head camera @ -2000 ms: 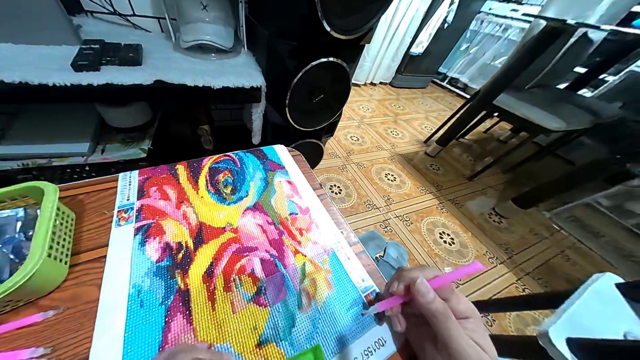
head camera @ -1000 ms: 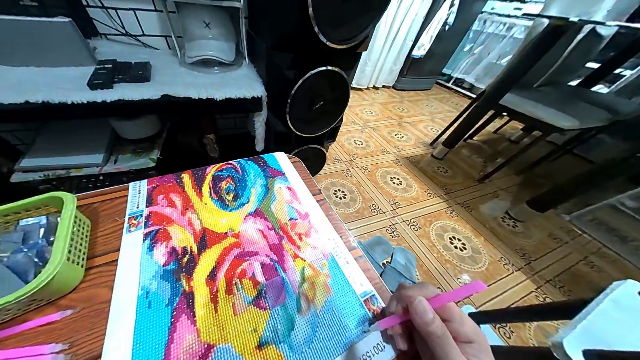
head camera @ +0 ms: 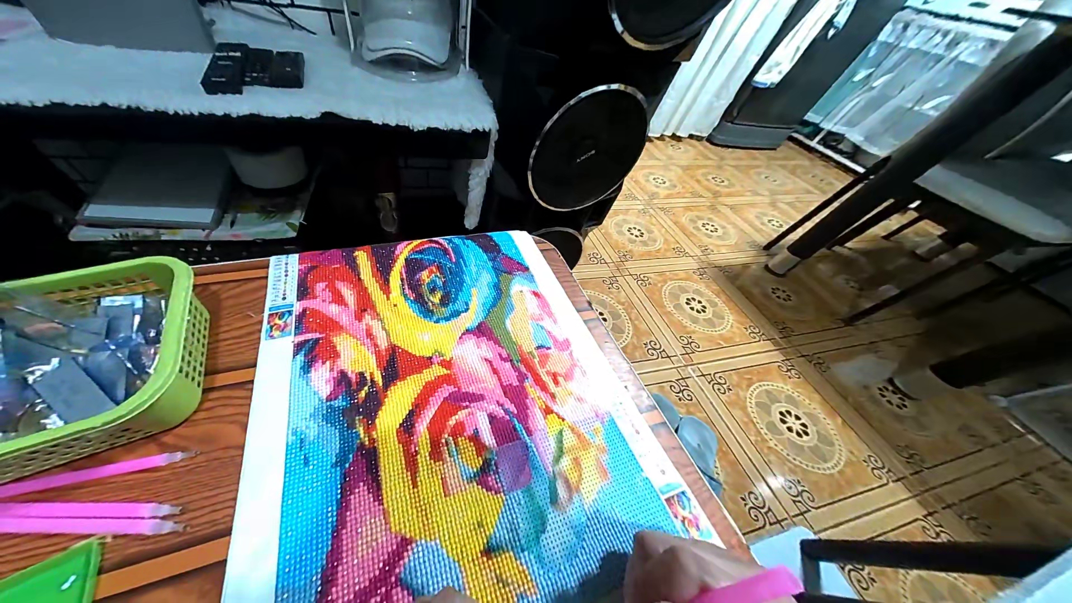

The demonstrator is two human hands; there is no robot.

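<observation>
A diamond painting canvas [head camera: 435,419] of colourful roses lies flat on the wooden table. At its lower right, my right hand [head camera: 682,565] holds a pink applicator pen [head camera: 754,586]; the pen's tip is hidden by the hand. Only a sliver of my left hand [head camera: 445,596] shows at the bottom edge, over the canvas, and what its fingers do is hidden. Several more pink pens [head camera: 92,509] lie on the table left of the canvas. Below them the corner of a green plastic tray [head camera: 59,576] is visible.
A green plastic basket [head camera: 180,360] with small bags stands at the left. Behind the table are a shelf with a white fluffy cover [head camera: 151,79] and a black speaker [head camera: 586,146]. Slippers [head camera: 695,440] lie on the tiled floor, right of the table; chairs stand farther right.
My right hand has moved lower in the view, over the canvas's lower right area. The green tray's corner now shows at the lower left. The view has shifted slightly.
</observation>
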